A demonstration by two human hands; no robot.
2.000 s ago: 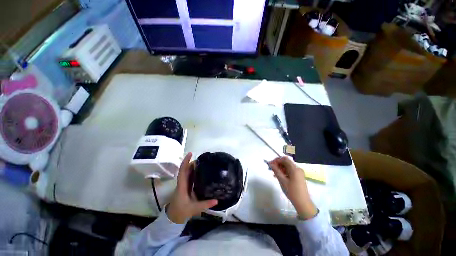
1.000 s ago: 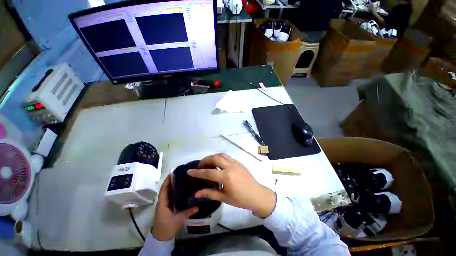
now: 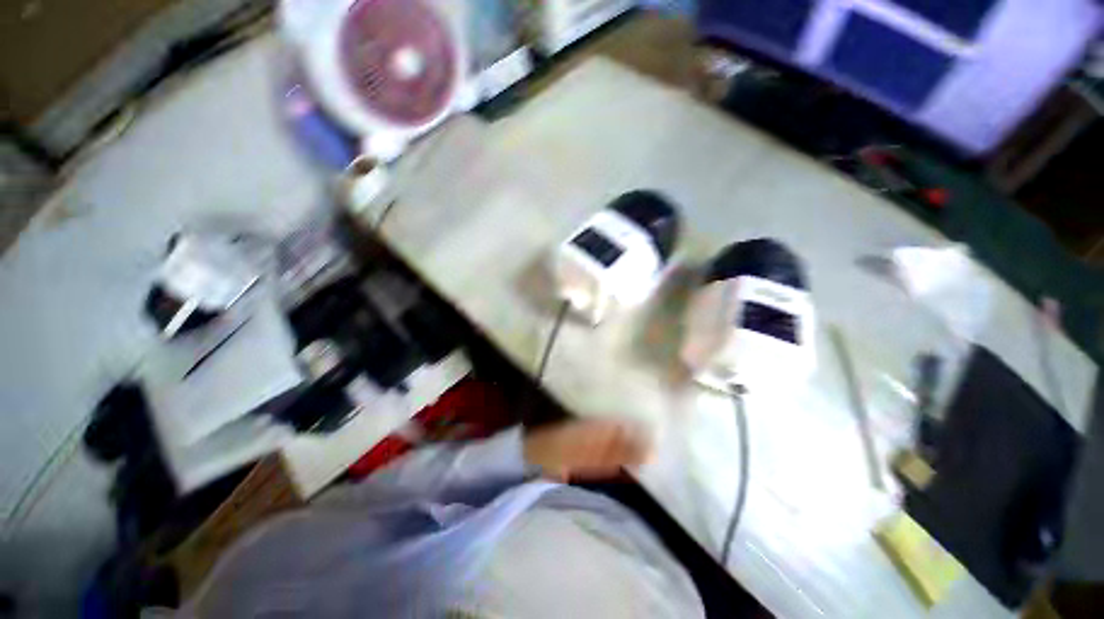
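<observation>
Two white security cameras with black round heads and black label panels lie on the white-topped bench. One camera [image 3: 617, 256] is nearer the fan; the other camera [image 3: 757, 324] is to its right. Each has a thin dark cable running to the bench's front edge. My left hand [image 3: 591, 449] is blurred, at the bench's front edge below the cameras and touching neither. Its fingers cannot be made out clearly. My right hand is not in view. The picture is tilted and blurred.
Pink-grilled fan [image 3: 397, 61] at the bench's far left. Paper sheets [image 3: 224, 375] and black clutter [image 3: 363, 339] on the left side surface. Monitor [image 3: 902, 55] top right. Tissue [image 3: 942, 284], long rod [image 3: 857, 405], yellow pad [image 3: 916, 559] and black mouse pad [image 3: 1011, 466] on the right.
The view has swung left and tilted. Both hands have left the right-hand camera, which now lies with its label panel showing. My left hand is at the bench edge; my right hand has left the picture.
</observation>
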